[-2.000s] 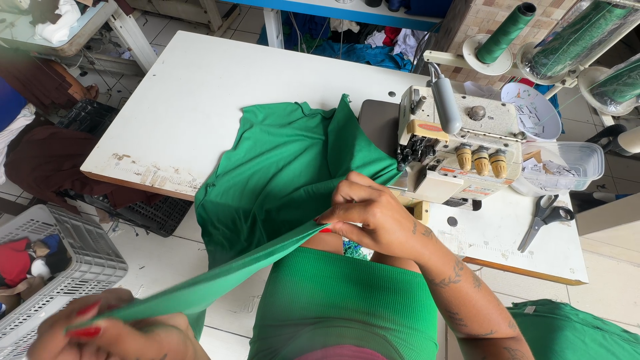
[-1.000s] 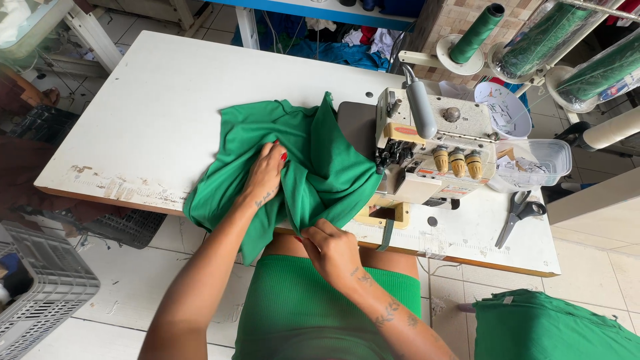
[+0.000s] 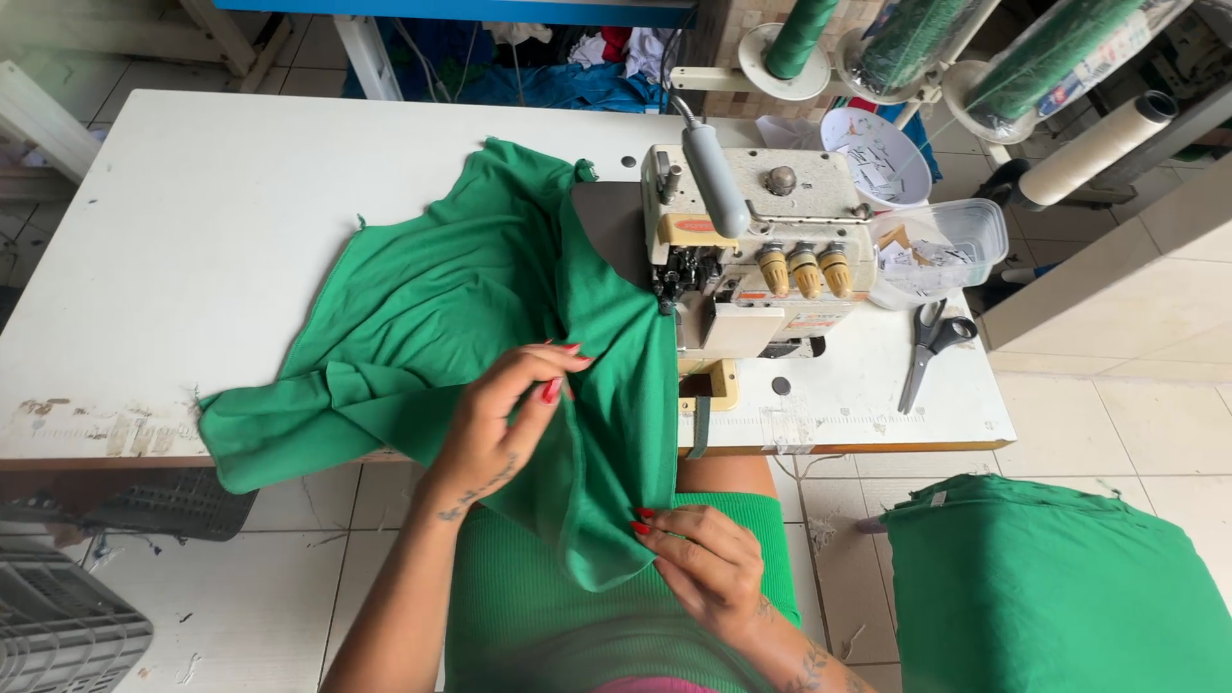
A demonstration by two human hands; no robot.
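Note:
A green fabric garment piece (image 3: 433, 289) lies spread over the white table, its right side running up to the needle area of the overlock sewing machine (image 3: 760, 221) and its lower part hanging over the front edge. With fingertips and thumb, my right hand (image 3: 707, 568) pinches the hanging edge near my lap. Over the middle of the cloth is my left hand (image 3: 505, 404), thumb and fingers close to a raised fold; whether it grips the fold cannot be told. The fabric under the presser foot is partly hidden by the machine head.
Black-handled scissors (image 3: 929, 351) lie right of the machine. Behind them stand a clear plastic container (image 3: 987, 241) and a white bowl (image 3: 905, 144) with paper tags. Thread cones (image 3: 804, 43) rise at the back. A green fabric pile (image 3: 1039, 577) is at lower right, a grey crate (image 3: 63, 626) at lower left.
Two seconds ago both hands stretched a green strip toward the lower left; it is now lowered. Since one second ago, my left hand has moved off the cloth's middle toward the machine, and the cloth lies more spread leftward.

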